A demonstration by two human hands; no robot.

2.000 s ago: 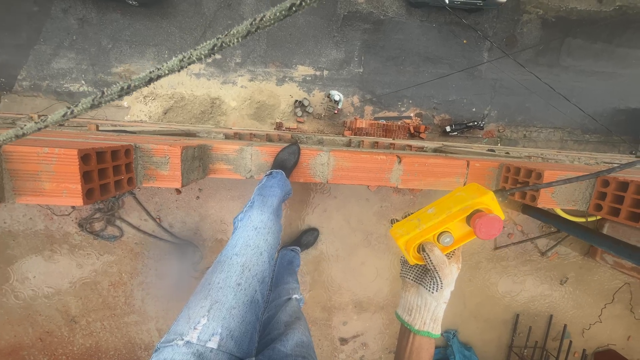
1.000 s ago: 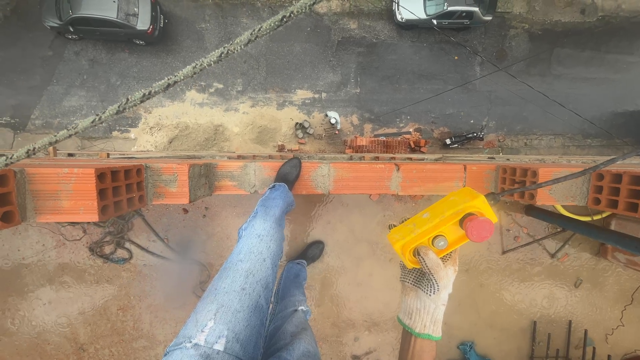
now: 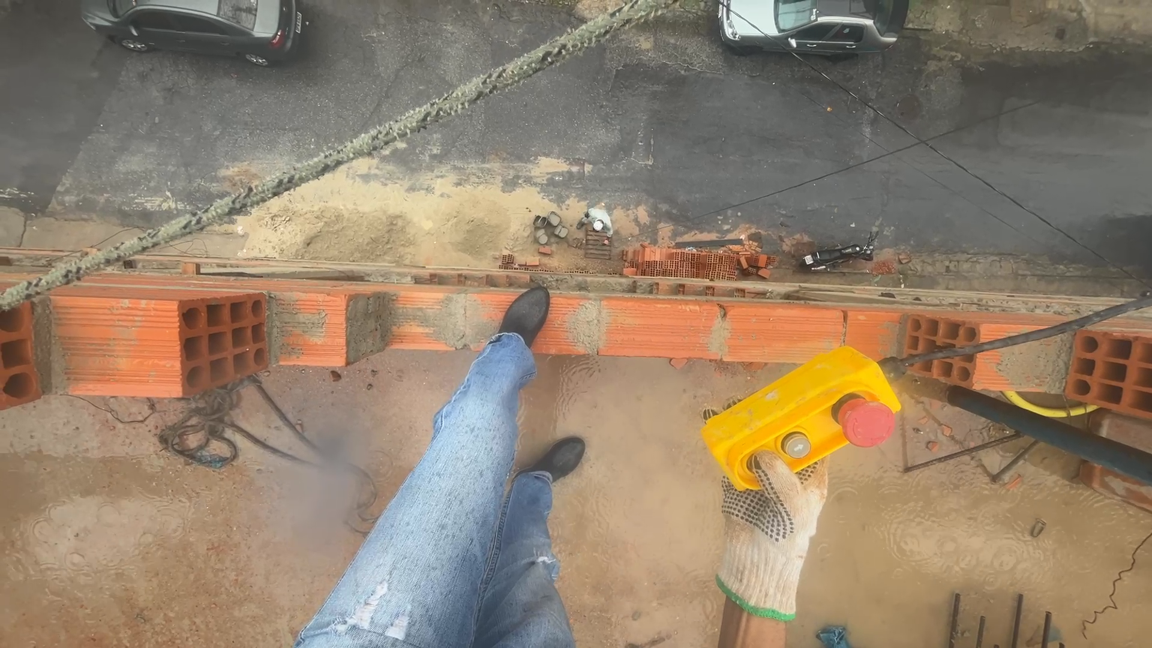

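Note:
My right hand (image 3: 772, 531), in a whitish knitted glove with dark grip dots and a green cuff, holds a yellow pendant control box (image 3: 801, 409). The thumb lies on the box's lower end, close to a round metal button (image 3: 796, 445); whether it presses anything I cannot tell. A red mushroom button (image 3: 866, 422) sits at the box's other end, where a black cable (image 3: 1026, 337) leaves toward the right. My left hand is out of view. One booted foot (image 3: 526, 315) rests on the low hollow-brick wall (image 3: 657, 328); the other boot (image 3: 558, 457) is on the wet floor.
Beyond the wall is a drop to a street with a dark car (image 3: 202, 27), a silver car (image 3: 810, 22), a motorcycle (image 3: 841, 256), stacked bricks (image 3: 679, 261) and a person (image 3: 596, 221). A thick rope (image 3: 378, 135) crosses overhead. Coiled cable (image 3: 211, 427) and upright rebar (image 3: 1017, 621) stand near the floor's sides.
The view has tilted up, bringing both cars more fully into sight. My right hand keeps its hold on the yellow control box, and the foot stays on the wall.

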